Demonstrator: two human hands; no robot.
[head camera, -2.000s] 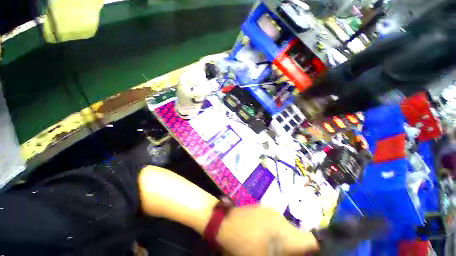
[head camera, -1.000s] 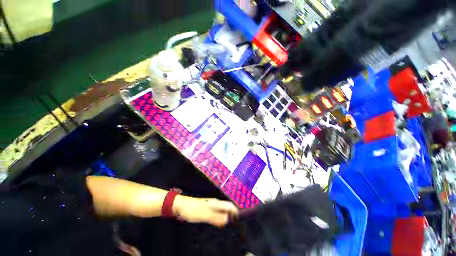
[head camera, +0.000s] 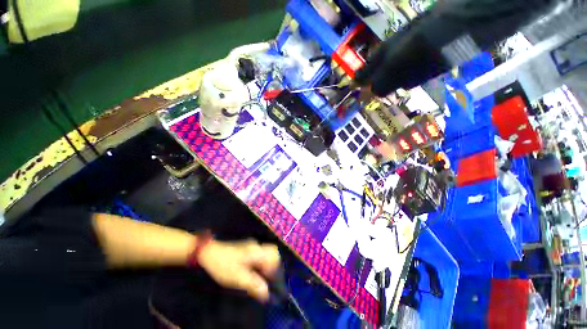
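Observation:
My left hand (head camera: 235, 266), bare, with a dark red wristband, is low left of centre in front of the bench, its forearm coming from the left edge. It is blurred. A dark shape (head camera: 283, 301) lies against its fingertips and merges with the dark background, so I cannot tell whether the hand grips it. My right hand is not in view.
The bench (head camera: 301, 241) holds a white wash bottle (head camera: 220, 103), tangled test leads (head camera: 373, 199) and a power supply with red digits (head camera: 415, 135). Blue bins (head camera: 479, 222) stand right; one (head camera: 444, 273) holds black items. A large dark shape (head camera: 437, 45) hangs upper right.
My left hand has moved left and slightly down from where it held a long black slab a second ago. The slab no longer covers the bench's right end and the blue bin.

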